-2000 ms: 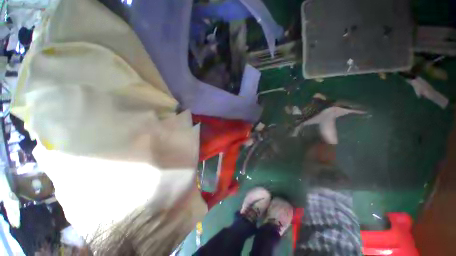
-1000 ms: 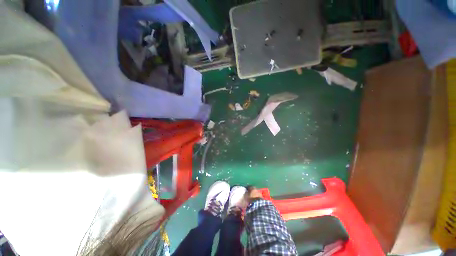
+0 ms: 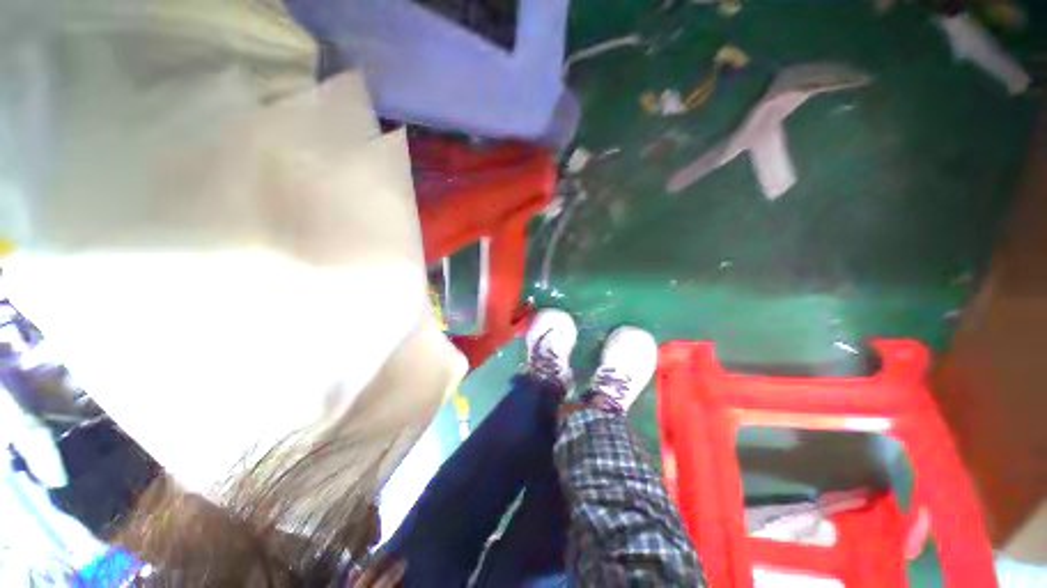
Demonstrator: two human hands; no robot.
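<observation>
Cream cloth panels (image 3: 264,172) hang in a large heap at the left, partly overexposed white. A plaid sleeve reaches down beside my dark trouser legs towards my white shoes. My right hand (image 3: 594,401) shows only as a small blurred patch at the cuff, by one shoe; its fingers cannot be made out. My left hand (image 3: 381,570) is at the bottom edge, small, blurred and mostly cut off beside hair. Nothing held can be made out in either hand. A red plastic stool (image 3: 804,396) stands right of the sleeve.
Another red stool (image 3: 505,276) and a lavender-blue plastic piece (image 3: 459,75) are beside the cream heap. A pale forked scrap (image 3: 767,132) and small bits lie on the green floor (image 3: 735,241). A brown panel (image 3: 1005,356) rises at the right edge.
The view has shifted, so the floor items sit higher and the grey square plate is out of view. My shoes are further apart. The right hand has left the red stool's corner.
</observation>
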